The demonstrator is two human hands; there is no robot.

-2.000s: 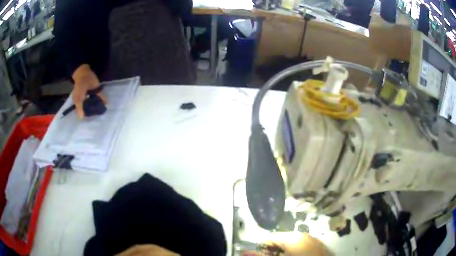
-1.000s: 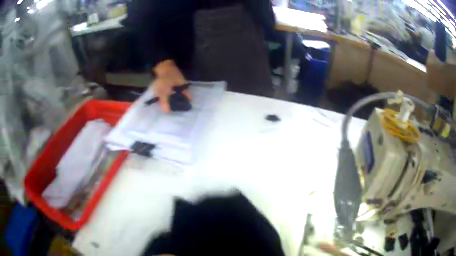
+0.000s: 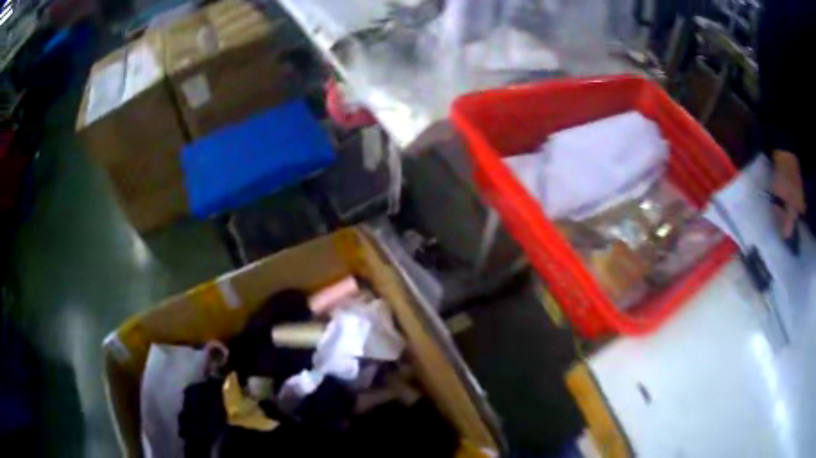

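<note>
Neither of my hands shows in the head view now. An open cardboard box with yellow tape stands low in front of me, left of the table. In it lie black cloth, crumpled white paper or plastic, a yellow-tan scrap, a pink roll and a pale roll. The view is blurred, and the box's lower part is cut off by the frame's bottom edge.
A red plastic basket with white cloth or paper and plastic bags sits at the white table's corner. Another person's hand rests on clipped papers at right. Closed cartons and a blue item stand at upper left.
The view has swung left and down to the floor box. The sewing machine and the black cloth on the table have left the picture. The basket now appears right of centre.
</note>
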